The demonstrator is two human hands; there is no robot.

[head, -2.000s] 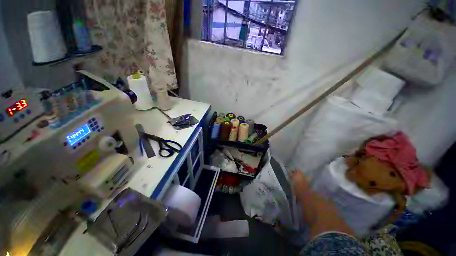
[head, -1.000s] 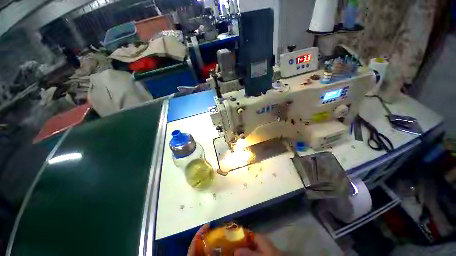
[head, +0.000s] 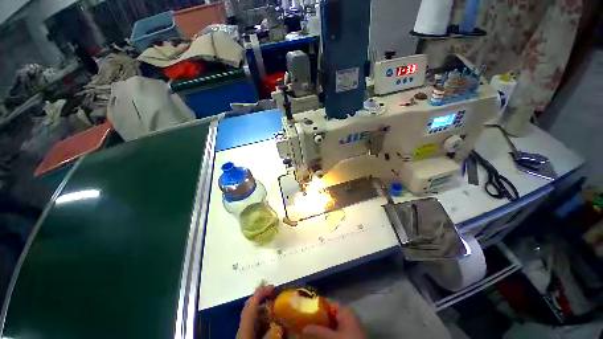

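Note:
A bitten golden-yellow bread roll (head: 296,310) is held low at the bottom edge of the view, in front of the white table's front edge. Its pale inside shows at the bite. My left hand (head: 252,314) grips it from the left, with bits of red wrapper beside the fingers. My right hand (head: 340,326) grips it from the right. Both hands are partly cut off by the lower edge. A clear bottle (head: 251,205) with a blue cap and pale yellow-green liquid stands on the table beyond the hands.
A cream sewing machine (head: 370,142) has its lamp lit over the needle area. A metal tray (head: 426,228) lies at its front right, with black-handled scissors (head: 496,182) further right. A dark green tabletop (head: 112,225) adjoins on the left. Fabric heaps (head: 145,106) lie behind.
The view has swung left from the floor and wall corner to the machine and bottle. Two seconds ago only one hand showed, without bread; now both hands hold the roll, as one second ago.

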